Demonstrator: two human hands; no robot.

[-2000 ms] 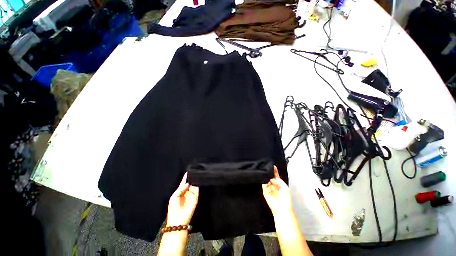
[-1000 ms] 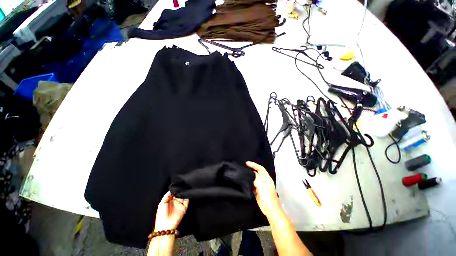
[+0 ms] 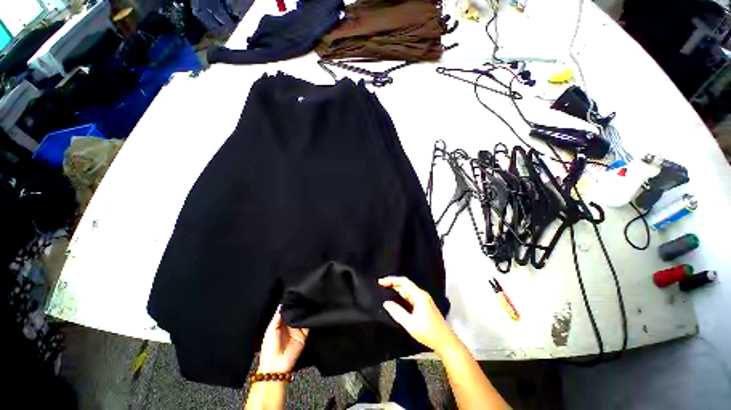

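Black wide-leg trousers (image 3: 296,184) lie flat on the white table, with the narrow waistband at the far end and the legs flaring towards me. The leg opening on the right (image 3: 341,296) is lifted and folded back, showing its slightly greyer inside. My left hand (image 3: 282,340) holds the left corner of this hem, its fingers partly hidden by the cloth. My right hand (image 3: 413,308) is at the hem's right side, thumb and forefinger apart; whether the other fingers grip cloth cannot be told.
Tangled black hangers (image 3: 513,200) lie right of the trousers. Orange snips (image 3: 505,299) lie near the front edge. A black corded tool (image 3: 571,140), a white spray gun (image 3: 629,182) and a red spool (image 3: 672,276) are further right. Brown garments (image 3: 385,30) and navy garments (image 3: 292,32) lie at the far end.
The folded hem, earlier stretched straight between both hands, has slackened into a peaked fold. My right hand's thumb and forefinger have spread. My view has shifted to the right.
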